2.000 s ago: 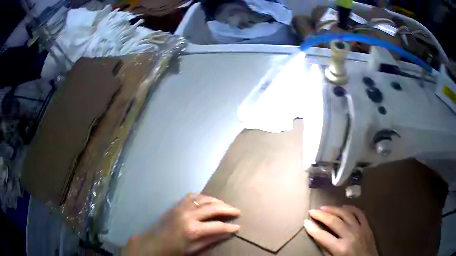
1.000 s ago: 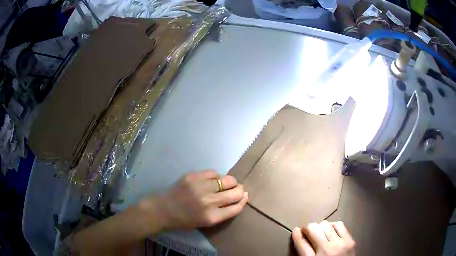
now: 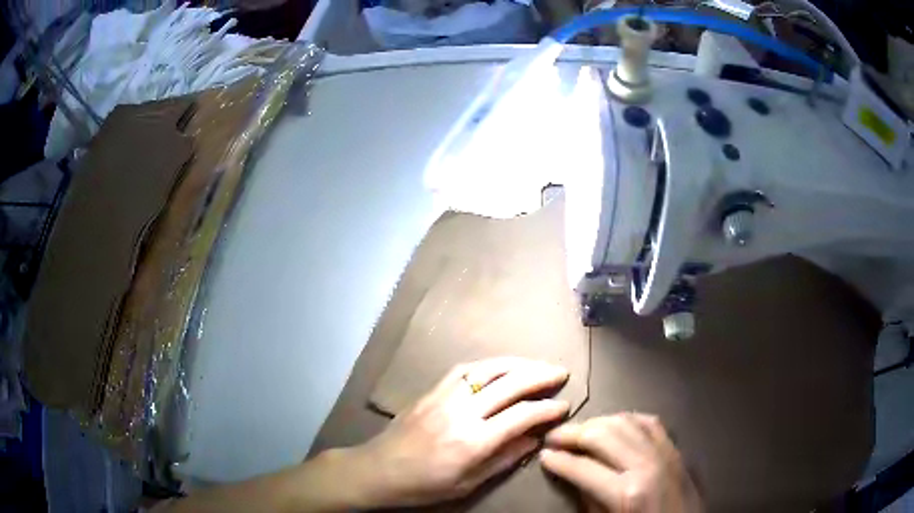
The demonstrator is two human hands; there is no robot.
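A brown patch pocket (image 3: 491, 311) lies on a larger brown garment panel (image 3: 742, 391). Its right edge runs up to the presser foot (image 3: 593, 306) of the white sewing machine (image 3: 802, 170). My left hand (image 3: 466, 431), with a ring on one finger, lies on the pocket's lower part and hides some of its lower edge. My right hand (image 3: 621, 461) is just right of it, its fingertips at the pocket's lower point, close to the left fingers. The fingertips seem to press or pinch cloth there; the hands hide the exact hold.
A stack of brown cut panels (image 3: 95, 240) lies on crinkled clear plastic (image 3: 215, 190) at the left of the white table (image 3: 301, 240). White cloth pieces (image 3: 150, 50) are heaped at the far left. A glowing lamp (image 3: 501, 140) and a cream knob (image 3: 633, 60) are by the machine head.
The camera view has shifted. My left hand has moved right over the pocket, from its left corner toward its lower point. My hands are now close together, and the left corner is uncovered.
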